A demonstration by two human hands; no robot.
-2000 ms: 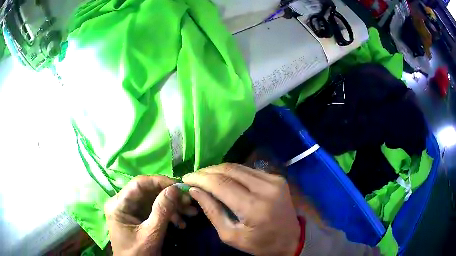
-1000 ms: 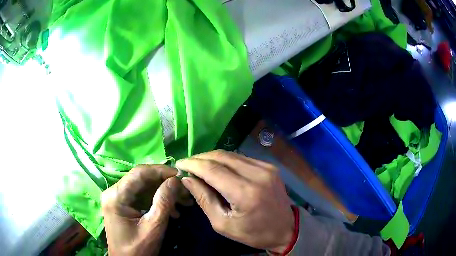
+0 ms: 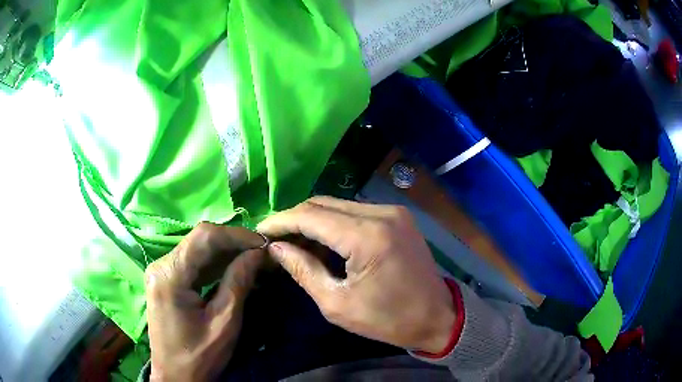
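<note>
A bright green garment [image 3: 299, 112] lies in folds over the pale machine table, its lower edge reaching down to my hands. My left hand [image 3: 198, 291] and my right hand [image 3: 359, 268] meet at the lower centre, fingertips together. Both pinch a narrow bit of the green garment's edge. Loose threads [image 3: 241, 214] show just above the fingertips. The pinched part is small and mostly hidden by the fingers. Lamp glare whitens the left part of the garment.
The pale machine table [image 3: 419, 30] runs across the top and left. A blue plastic bin [image 3: 508, 216] at the right holds black cloth [image 3: 561, 97] and green pieces [image 3: 609, 231]. Part of the machine [image 3: 19, 52] shows at the upper left. A brown board edge lies beside the bin.
The view has shifted, so the table and garment sit higher in the picture and the scissors have left it. Both hands still pinch together at the garment's edge.
</note>
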